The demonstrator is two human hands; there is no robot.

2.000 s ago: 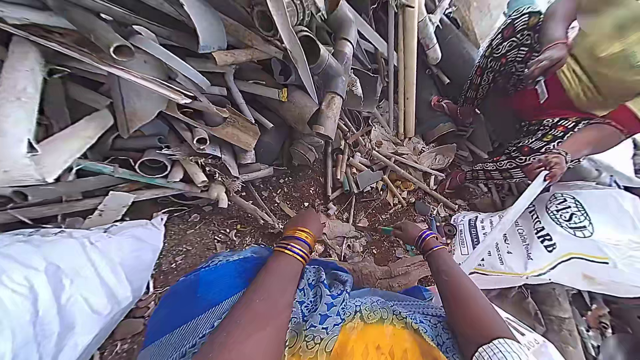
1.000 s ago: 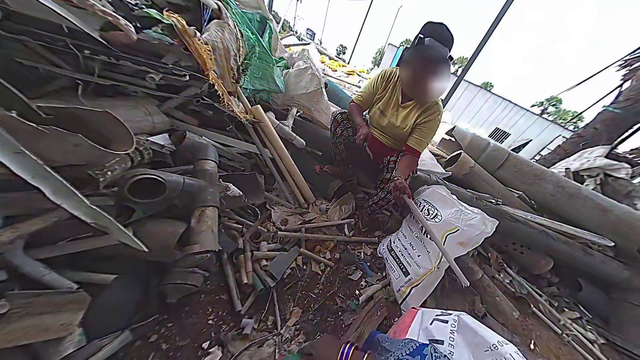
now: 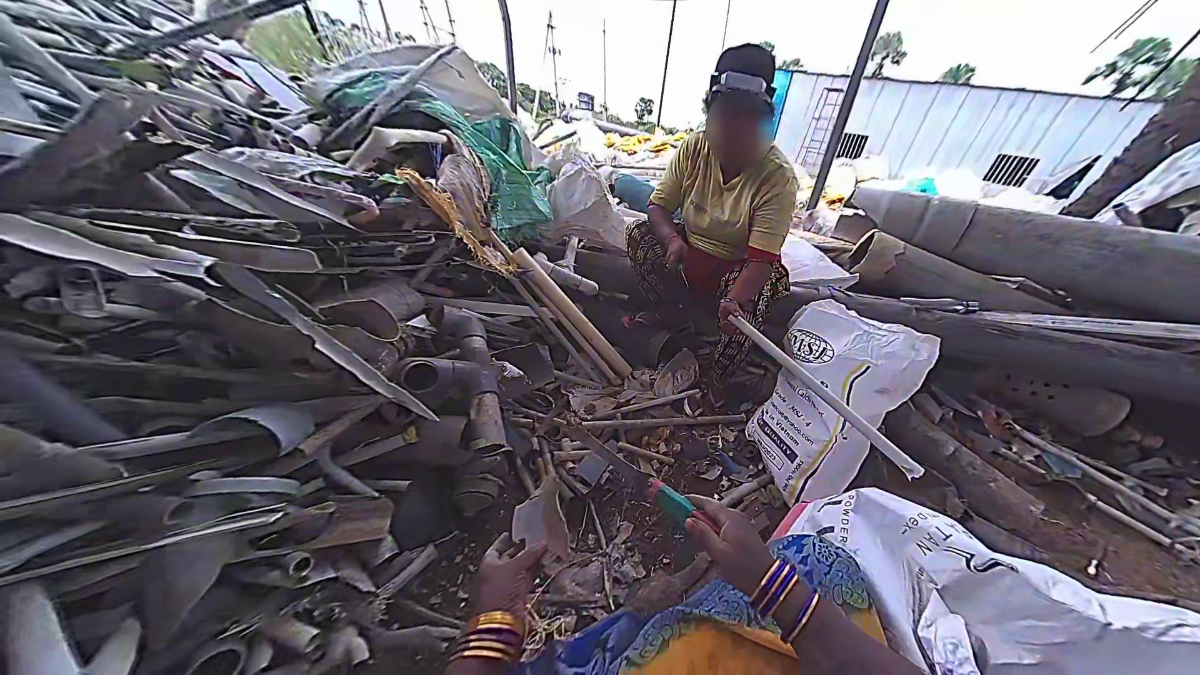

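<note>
My left hand (image 3: 506, 572) is at the lower centre, its fingers closed on the lower edge of a tan-grey broken piece (image 3: 542, 517). To the right, my right hand (image 3: 731, 539) grips the green and red handle (image 3: 677, 506) of a tool. Its long dark blade (image 3: 609, 455) points up and left over the scraps. The blade type is not clear. Dry leaves and thin sticks lie on the soil between my hands.
A heap of broken pipes (image 3: 272, 375) rises at left. Ahead, a crouching person (image 3: 727, 206) holds a pale strip (image 3: 825, 394) beside a printed white sack (image 3: 844, 361). Another white sack (image 3: 994, 600) lies at lower right. Large pipes (image 3: 1031, 253) lie behind.
The view has tilted up from the ground to the person and the yard. The tool in my right hand now shows plainly, its blade raised to the left.
</note>
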